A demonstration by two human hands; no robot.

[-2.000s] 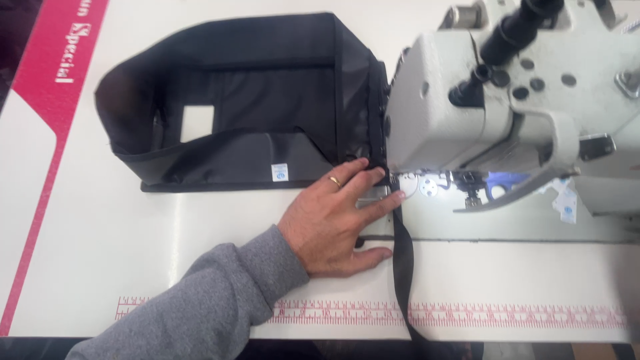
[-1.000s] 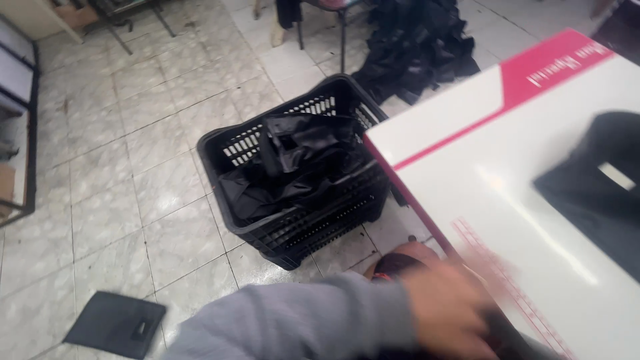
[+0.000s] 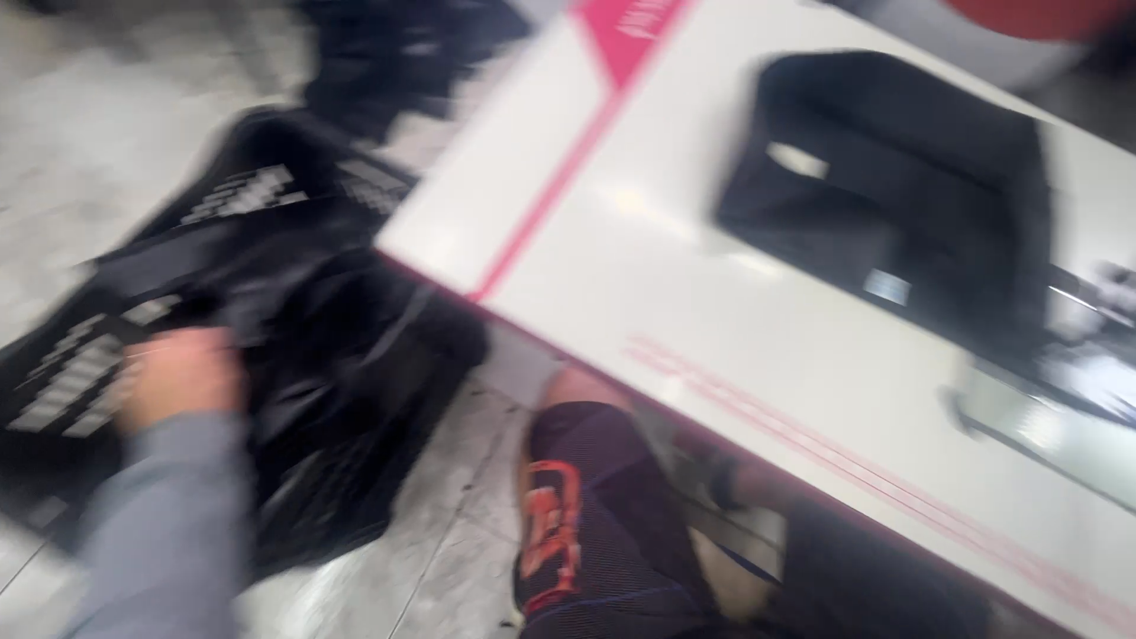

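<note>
My left hand (image 3: 182, 377), blurred and in a grey sleeve, is at the left over the side of a black plastic basket (image 3: 67, 382). Dark fabric pieces (image 3: 302, 284) fill the basket beside the hand. Whether the fingers grip the basket or fabric cannot be made out. On the white sewing table lies a black fabric piece (image 3: 941, 204) with a small white label (image 3: 887, 287), its right end close to the sewing machine's needle area (image 3: 1096, 355). My right hand is out of view.
The white table (image 3: 568, 293) has a pink stripe and a printed red ruler (image 3: 852, 461) along its near edge. A knee in dark patterned cloth (image 3: 612, 524) is below that edge. More dark fabric (image 3: 399, 53) lies on the tiled floor behind the basket.
My left hand was on the fabric by the machine, then near the table edge, and is now at the basket. The view has swung strongly. The black piece remains on the table.
</note>
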